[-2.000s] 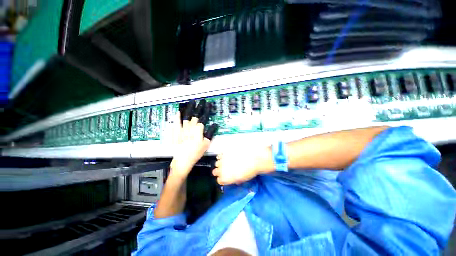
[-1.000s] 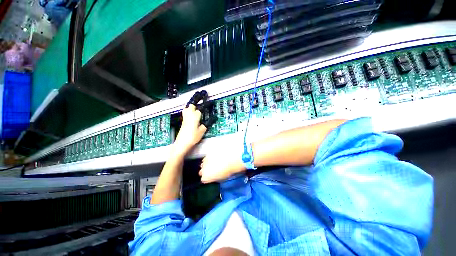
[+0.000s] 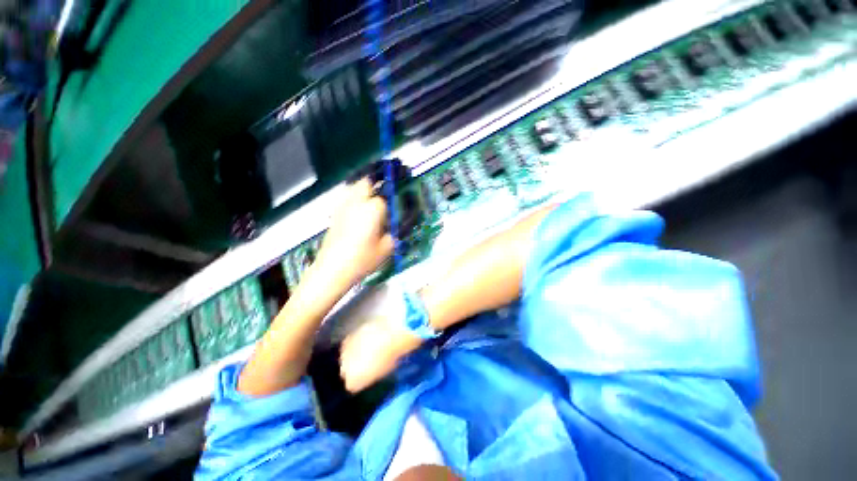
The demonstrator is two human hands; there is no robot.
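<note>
My left hand (image 3: 362, 230) is over the row of green circuit boards (image 3: 235, 315). Its fingertips, in black finger cots, are bent down at the boards. Blur hides whether they hold a small part. My right hand (image 3: 374, 349) is low in front of the near rail, close to my body, fingers curled. Its fingertips are hidden, so I cannot tell if it holds anything. A light blue wrist strap (image 3: 419, 316) is on my right wrist. A blue cord (image 3: 384, 103) runs upright past my left hand. Dark blocks (image 3: 597, 105) stand on the boards to the right.
White rails (image 3: 202, 277) edge the boards on both sides. Behind the far rail are a dark tray with a grey-white label (image 3: 288, 164) and stacked dark trays (image 3: 470, 70). A green bench (image 3: 132, 103) is at the upper left. A dark gap breaks the board row left of my hand.
The view has tilted and shifted, and the boards now slant more steeply. My left hand stays at the boards, and my right hand stays low near my body. The cord now passes closer to my left hand.
</note>
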